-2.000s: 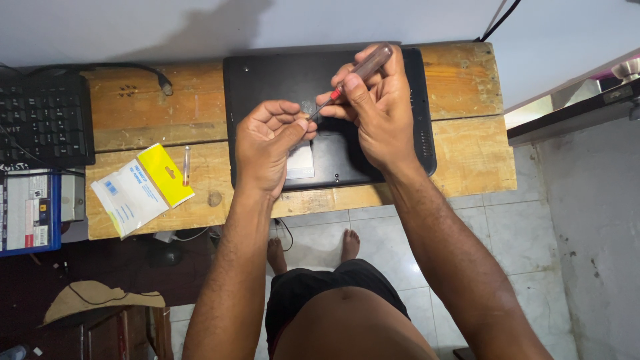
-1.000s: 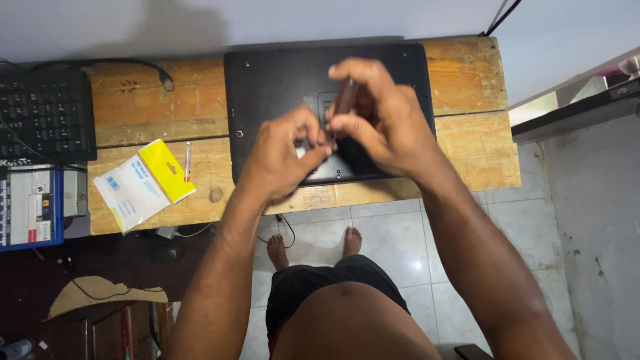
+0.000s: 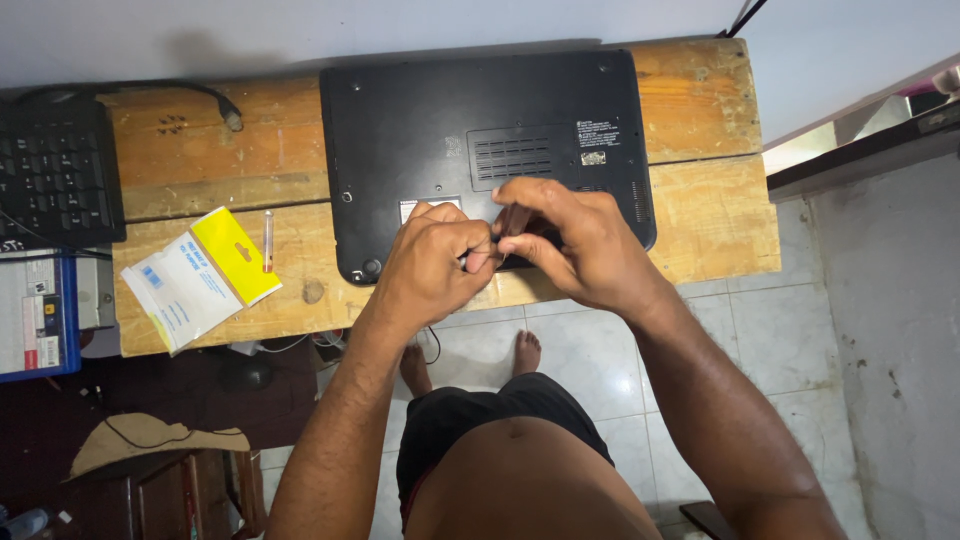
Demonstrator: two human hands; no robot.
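Observation:
A black Toshiba laptop (image 3: pixel 405 127) lies with its underside up on a wooden plank table (image 3: pixel 712 217). Over its front edge my left hand (image 3: pixel 442 262) is closed around a small dark item with a rounded grey end, too hidden to name. My right hand (image 3: pixel 585 240) meets it fingertip to fingertip and holds a screwdriver by its dark translucent handle (image 3: pixel 516 221); the shaft and tip are hidden between the hands. Several small screws (image 3: pixel 171 124) lie at the table's back left. A clear tube (image 3: pixel 268 241) rests beside a yellow and white plastic packet (image 3: pixel 202 277).
A black keyboard (image 3: pixel 56 172) overlaps the table's left end. A cable (image 3: pixel 217 101) with a metal plug runs along the back. Below the keyboard is a blue-edged box (image 3: pixel 67 322). A wall (image 3: pixel 450 22) rises directly behind the table.
Both hands have come down toward the laptop's front edge, still close together. The screwdriver, plainly visible and pointing up to the right two seconds ago, is now mostly covered by my right fingers.

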